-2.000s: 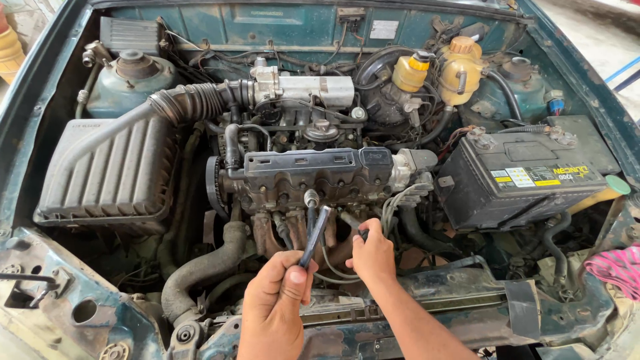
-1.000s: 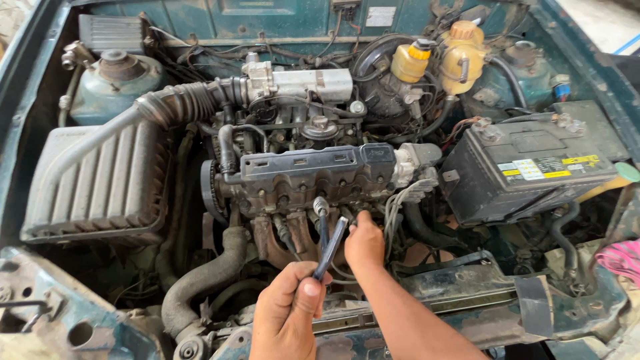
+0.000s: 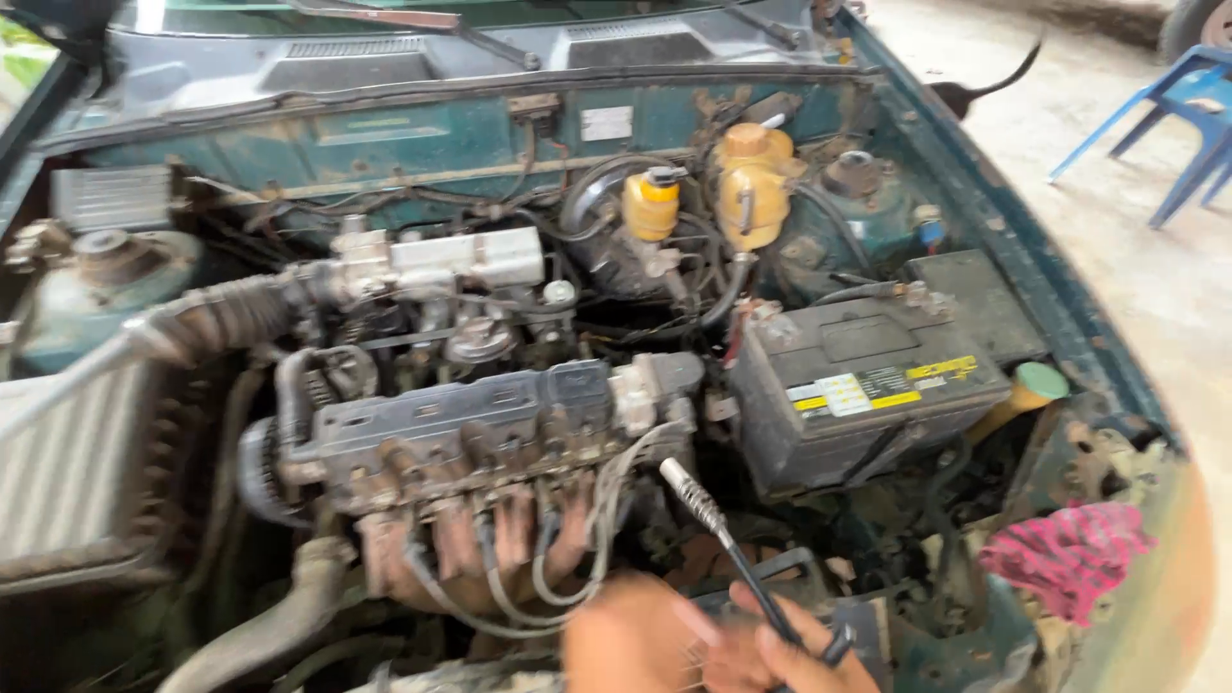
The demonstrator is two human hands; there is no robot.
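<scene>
My right hand [image 3: 804,654] is at the lower middle, closed around the dark handle of a long socket wrench [image 3: 741,553]. The metal socket end points up and left, close to the grey ignition leads [image 3: 611,491], in front of the engine. My left hand [image 3: 626,635] is beside it on the left, blurred, near the handle; whether its fingers hold anything cannot be told. Behind the hands is the car engine with its black cover [image 3: 462,409]. Several leads loop from its right end down to the front, above rusty exhaust manifold pipes [image 3: 448,544].
A car battery [image 3: 866,385] is at the right, with a pink cloth [image 3: 1068,558] on the body edge in front of it. Left lies the ribbed air filter housing [image 3: 77,472]. Yellowed fluid reservoirs [image 3: 754,192] are behind. A blue plastic chair [image 3: 1179,125] stands beyond the fender.
The wrench's socket end has come away from the front of the engine and moved right. Both hands have drawn back together toward the lower middle. The view has shifted and tilted up.
</scene>
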